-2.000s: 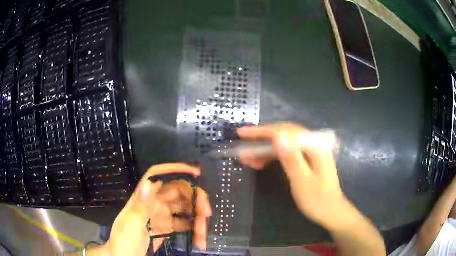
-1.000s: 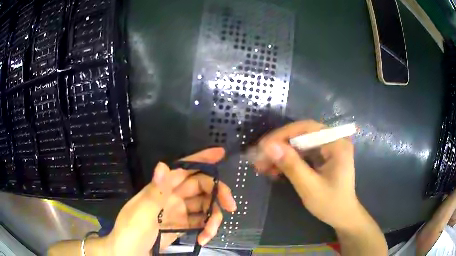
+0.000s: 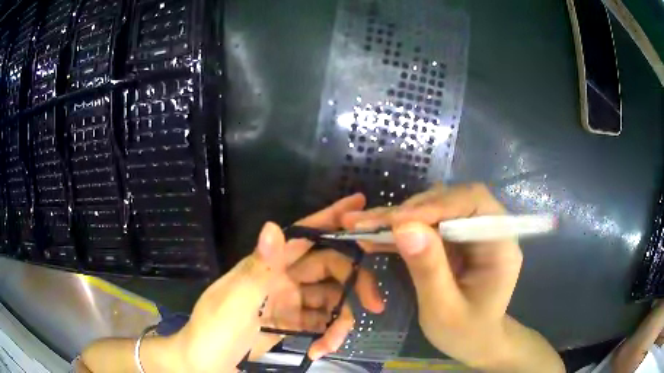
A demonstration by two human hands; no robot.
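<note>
My left hand [image 3: 251, 291] holds a thin black frame [image 3: 348, 288] at the lower middle, palm up, with fingers showing through its opening. My right hand [image 3: 462, 269] grips tweezers with a white handle [image 3: 495, 227]. The metal tips touch or nearly touch the top edge of the frame. Whether a piece is between the tips cannot be seen. A clear carrier sheet [image 3: 455, 109] with rows of small dark dots lies beyond the hands. Its lower part is partly hidden by them.
A large black tray [image 3: 211, 146] with ribbed pockets lies at the left. A phone [image 3: 603, 80] lies at the upper right. Another black tray [image 3: 650, 255] is at the right edge. Another person's arm [image 3: 641, 339] shows at the lower right.
My right hand has brought the tweezers from over the dotted sheet to the top edge of the frame. The view has shifted, so the sheet, tray and phone appear further right.
</note>
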